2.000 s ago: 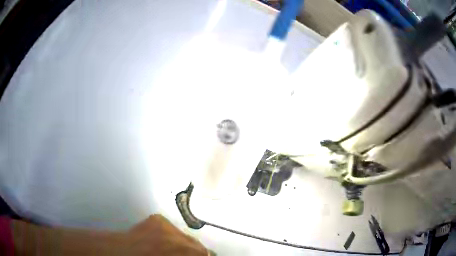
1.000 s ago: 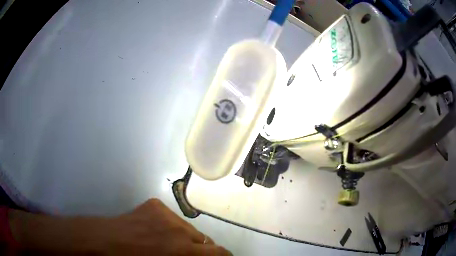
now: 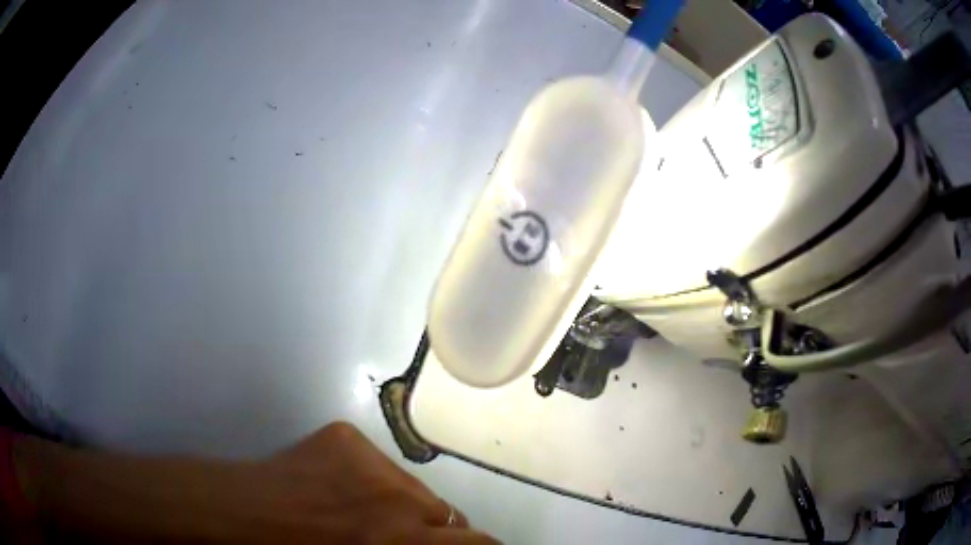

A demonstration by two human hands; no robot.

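Observation:
My left hand (image 3: 351, 484) is bare, with a ring, and reaches in from the lower left at the table's front. Its fingers are cut off by the bottom edge, so what they do is hidden. My right hand is not in view. The cream sewing machine head (image 3: 788, 181) stands at the right. Its presser foot area (image 3: 596, 330) shows dark metal under the head's left end. The lit oval lamp (image 3: 538, 234) hangs left of the head and hides part of the machine bed (image 3: 660, 436). Black snips (image 3: 802, 495) lie on the bed.
A small dark rectangle (image 3: 743, 507) lies beside the snips. A yellowish tension knob (image 3: 764, 426) sticks out from the head. The white table (image 3: 234, 256) spreads left, with a few dark specks. A cream trough (image 3: 719, 37) runs behind. A dark curved piece (image 3: 402, 420) sits at the bed's left corner.
The strong glare has faded, so lamp and machine show clearly. Over the last second, machine and lamp have shifted slightly right in the picture. My left hand has come further into view since two seconds ago.

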